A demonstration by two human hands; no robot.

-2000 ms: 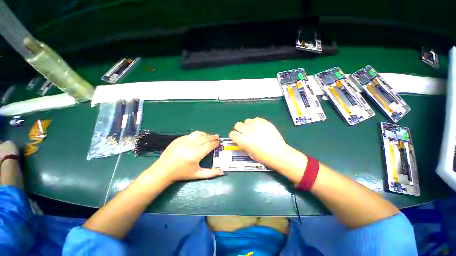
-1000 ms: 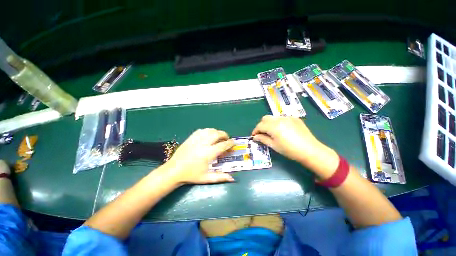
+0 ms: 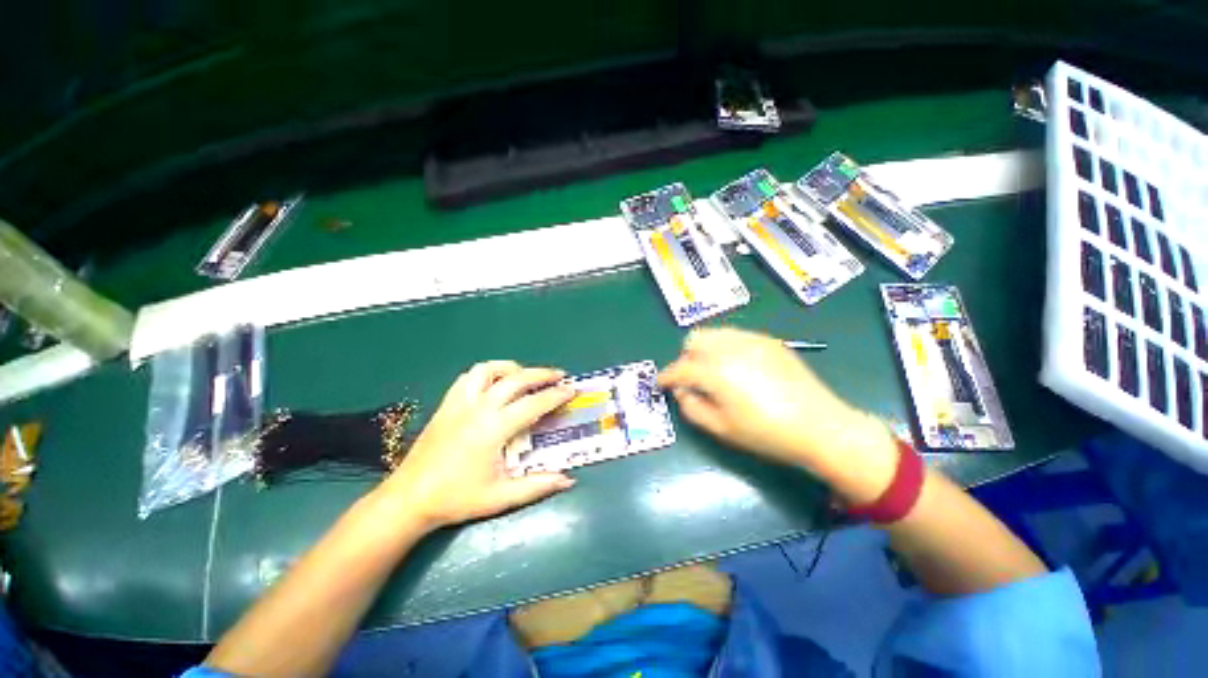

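A phone mid-frame (image 3: 603,421) lies flat on the green bench in front of me, its orange and black strips facing up. My left hand (image 3: 484,444) lies over its left end, fingers on the upper edge and thumb at the lower edge, holding it. My right hand (image 3: 742,387) is at its upper right corner, thumb and fingertips pinched together. Whether a thin cable is between those fingertips cannot be seen. A slim silver tool tip, likely tweezers (image 3: 804,346), shows beyond my right hand. A black cable bundle with gold ends (image 3: 325,444) lies left of my left hand.
Three phone frames (image 3: 685,254) lie across the white strip (image 3: 398,278), another (image 3: 946,367) at right. A white parts tray (image 3: 1056,265) stands far right. A clear plastic bag (image 3: 199,417) lies left. A long dark bar (image 3: 570,148) and a small phone part (image 3: 746,103) are on the belt.
The view has turned right, showing more of the white tray. The right hand moved off the phone frame to its upper right corner, uncovering it. The tool tip now shows beyond the right hand.
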